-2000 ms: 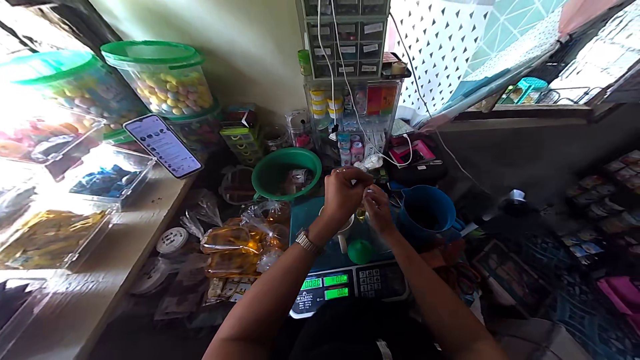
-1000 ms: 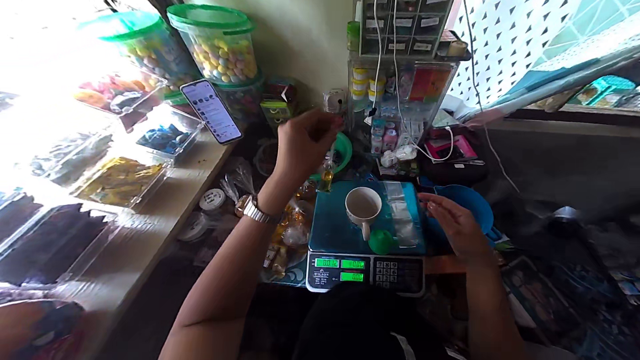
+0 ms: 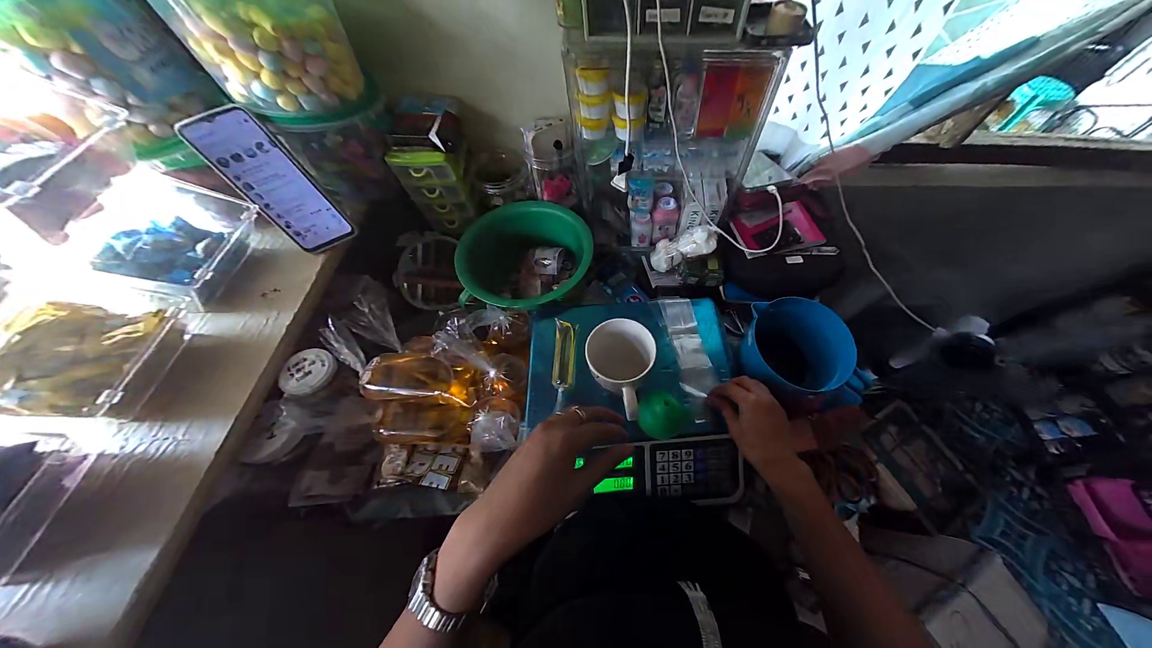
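Note:
A digital weighing scale with a blue top plate lies before me. On the plate stand a white mug, a green round object, a strip of small clear packets and a slim clear packet of yellow liquid. My left hand, with a watch on its wrist, is over the scale's front left edge, just below that slim packet; its fingertips are partly hidden. My right hand is at the plate's right edge, its fingertips at the lower end of the strip. Whether they grip it is unclear.
Tied plastic bags of amber liquid lie left of the scale. Behind are a green basin and a clear display case. A blue pitcher stands at the right. A phone leans by candy tubs above the wooden ledge.
My left hand has come down from above the green basin to the scale's front. The slim yellow packet now lies on the plate. My right hand has moved to the strip's lower end.

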